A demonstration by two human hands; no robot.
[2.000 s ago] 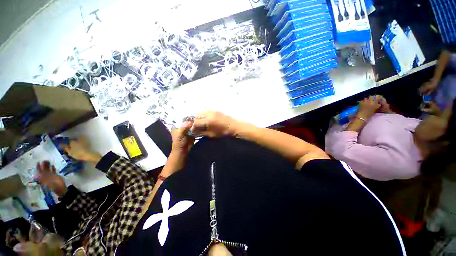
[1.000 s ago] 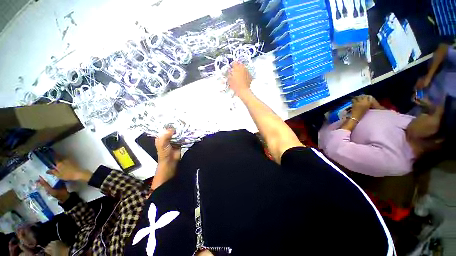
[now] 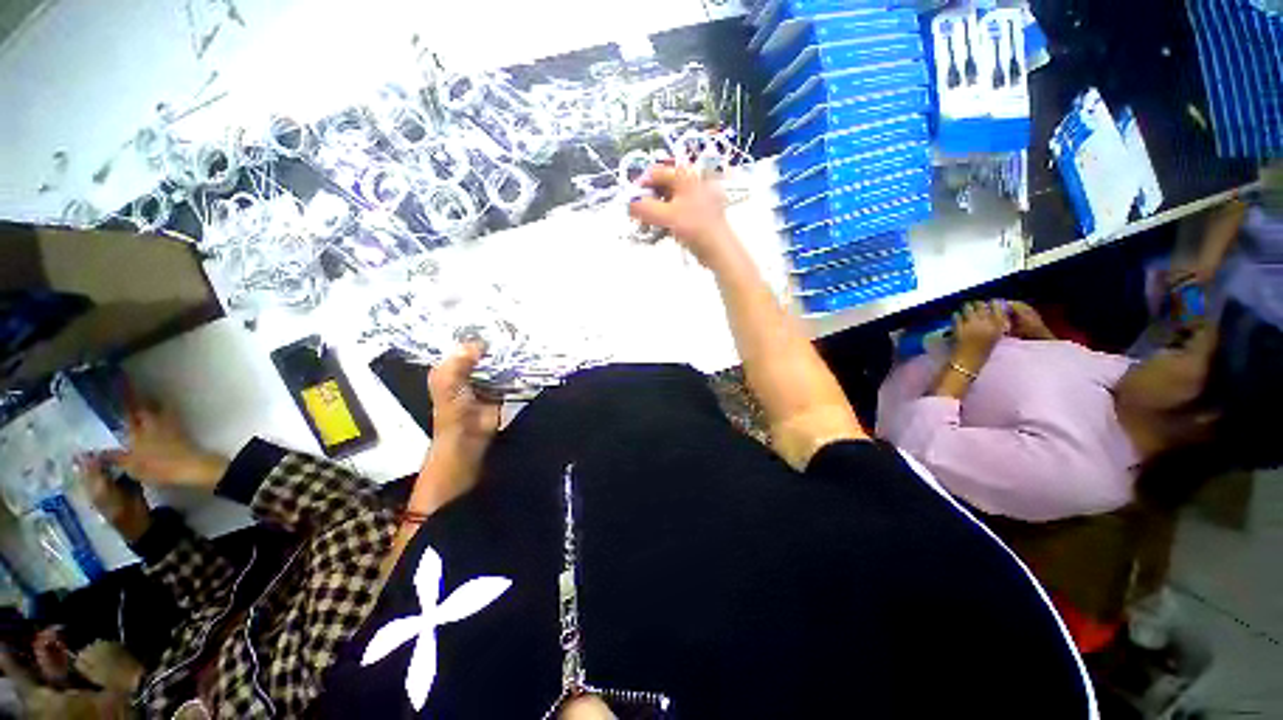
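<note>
White coiled cables [image 3: 450,208] lie in a long tangled pile on a dark strip across the white table. My left hand [image 3: 462,397] is near the table's front edge, closed around a bundle of white coils [image 3: 486,345] with loose ends sticking out. My right hand [image 3: 683,208] is stretched forward over the right end of the pile, its fingers bent at a white coil [image 3: 640,172]. Glare and blur hide whether the fingers grip it.
Blue retail boxes [image 3: 856,155] stand stacked to the right, beside a printed pack [image 3: 978,85]. A black device with a yellow panel [image 3: 327,408] and a dark rectangle [image 3: 404,391] lie left. A brown carton [image 3: 120,298] is further left. Co-workers sit on both sides.
My hands were together near my body at first. My right hand has since reached out to the pile, and my left hand has stayed near the edge with the bundle.
</note>
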